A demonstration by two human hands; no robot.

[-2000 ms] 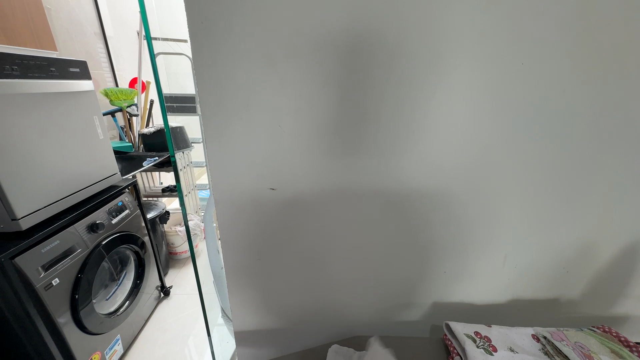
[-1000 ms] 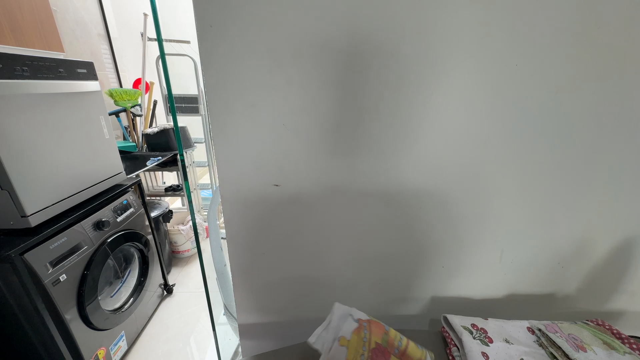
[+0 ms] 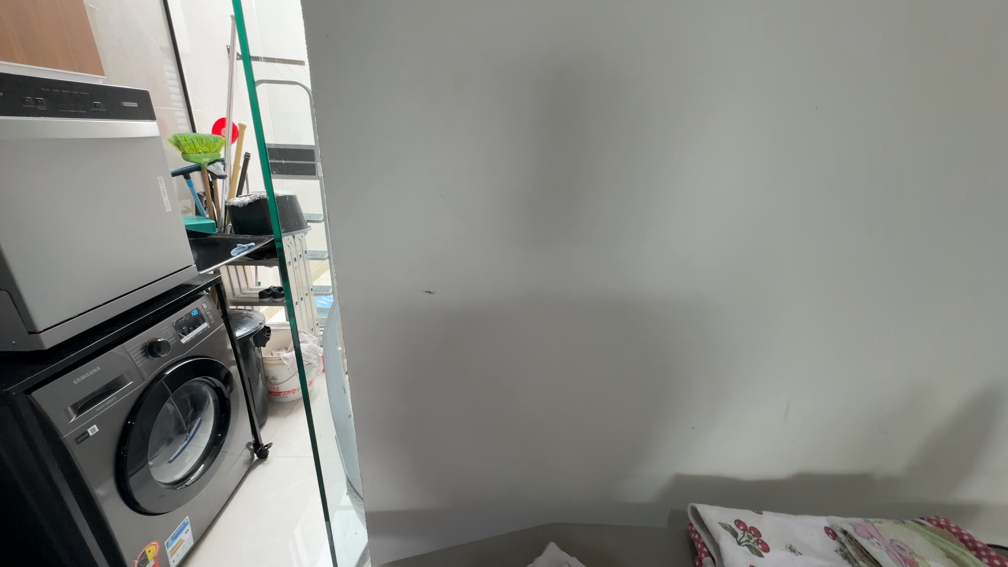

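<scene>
Neither of my hands shows in the head view. A pile of folded printed cloths (image 3: 776, 535) lies at the lower right on a grey-brown surface (image 3: 504, 543) against the wall; the cloth at the left has a cherry print, and a red dotted edge shows. To the left of the pile, the tip of a white cloth (image 3: 555, 556) rises at the bottom edge; the rest of it is out of view, and what holds it cannot be seen.
A pale wall (image 3: 551, 236) fills the middle and right. At left, beyond a green glass edge (image 3: 276, 228), are a Samsung front-loading washing machine (image 3: 142, 433), a silver appliance (image 3: 94, 220) above it, a green broom (image 3: 197, 147), a black bin (image 3: 250, 362) and a white bucket (image 3: 283, 374).
The white cloth with a yellow and red print, which stood higher at the bottom middle one second ago, has dropped so that only a white tip shows. The folded pile has stayed in place.
</scene>
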